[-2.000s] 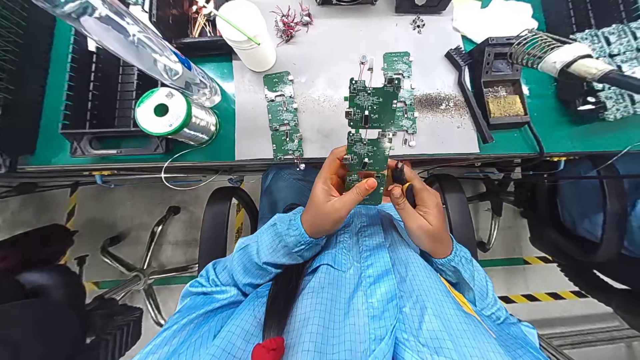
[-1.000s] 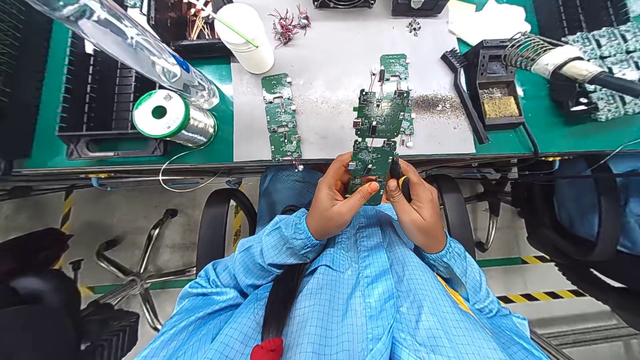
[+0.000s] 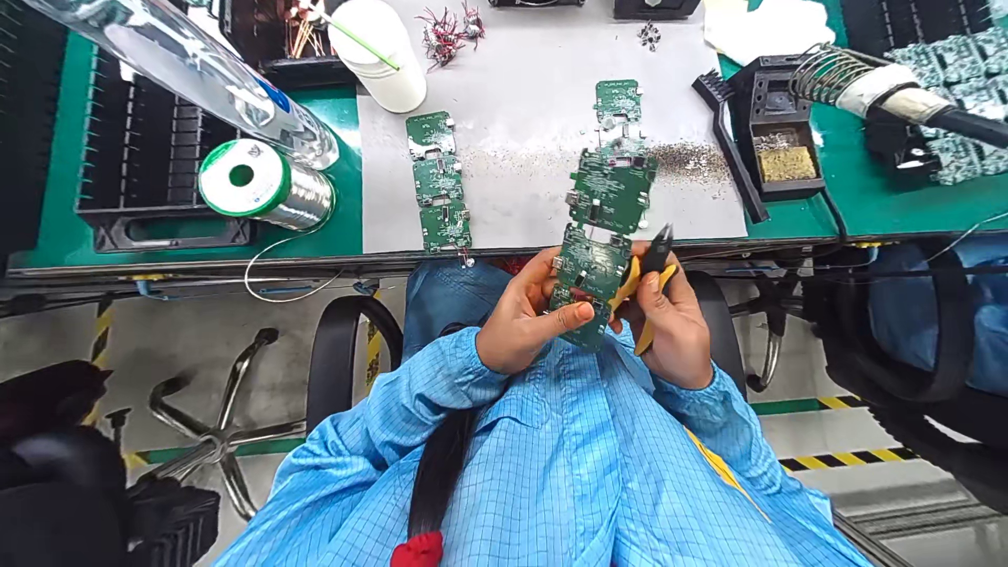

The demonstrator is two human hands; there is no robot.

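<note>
My left hand (image 3: 526, 315) grips the lower part of a green printed circuit board panel (image 3: 592, 256), its thumb across the front, near the table's front edge. My right hand (image 3: 676, 323) holds side cutters with yellow handles (image 3: 647, 327) and dark jaws pointing up, close beside the panel's right edge. The held panel's upper end overlaps the view of another board strip (image 3: 618, 98) on the grey mat. A separate strip of green circuit boards (image 3: 439, 183) lies on the mat to the left.
Solder wire spool (image 3: 244, 177), plastic bottle (image 3: 228, 87) and white container (image 3: 386, 63) stand left. Small debris (image 3: 693, 160), a black brush (image 3: 732, 150), a soldering iron stand with sponge (image 3: 787, 164) and a coiled iron holder (image 3: 835, 75) are right. Black racks (image 3: 157, 150) and wired parts (image 3: 445, 35) lie farther back.
The held panel has tilted, its top leaning left. The side cutters, largely hidden in my right hand before, now show their jaws and yellow handles.
</note>
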